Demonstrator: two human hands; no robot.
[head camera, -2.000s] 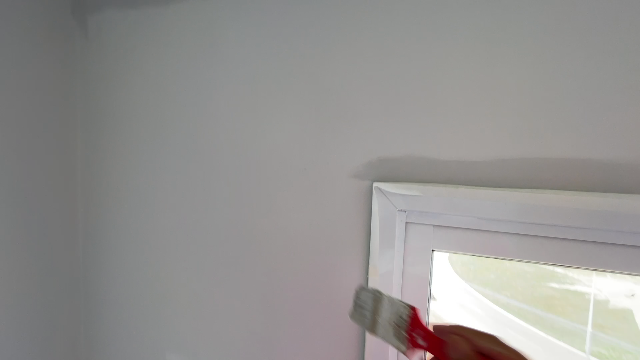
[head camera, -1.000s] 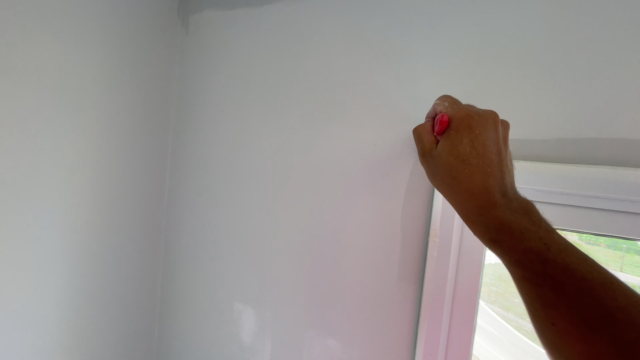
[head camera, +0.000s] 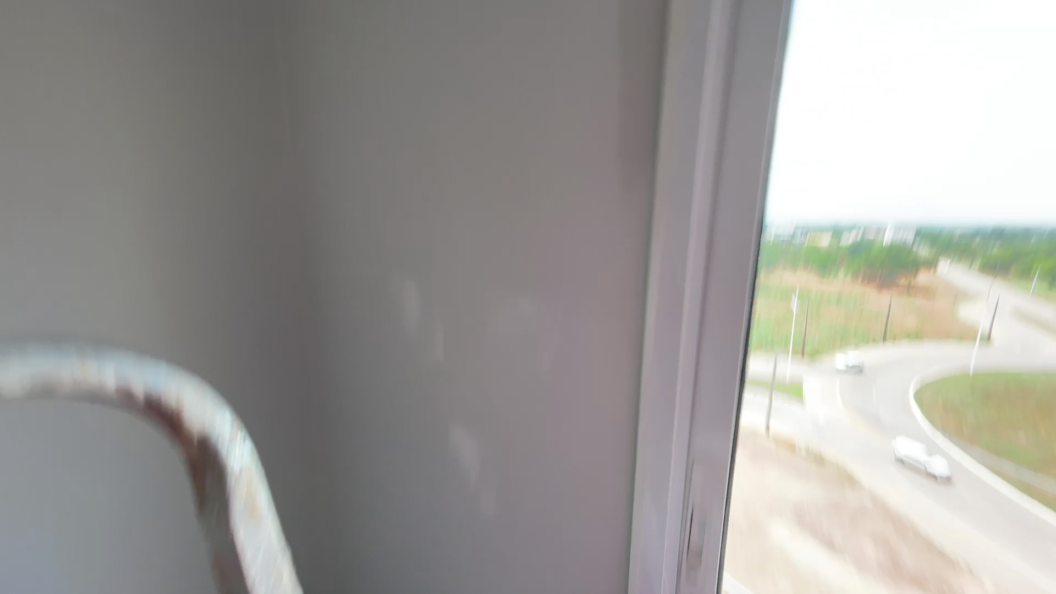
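Note:
Neither my left hand nor my right hand shows in the head view, and the paintbrush is out of sight too. A grey painted wall (head camera: 495, 206) fills the middle, with several pale patches (head camera: 464, 450) on its lower part. A darker strip of wall runs upright beside the light-coloured window frame (head camera: 681, 289). The picture is blurred.
A curved metal tube (head camera: 235, 445), spotted with paint and worn brown in places, rises at the lower left. The wall's inner corner lies behind it. Through the window pane at right a road (head camera: 874, 404) with vehicles shows far below.
The view has swung down along the window's side. My right hand, seen earlier with the red-handled paintbrush by the frame, has left the view. The curved metal tube has come into sight.

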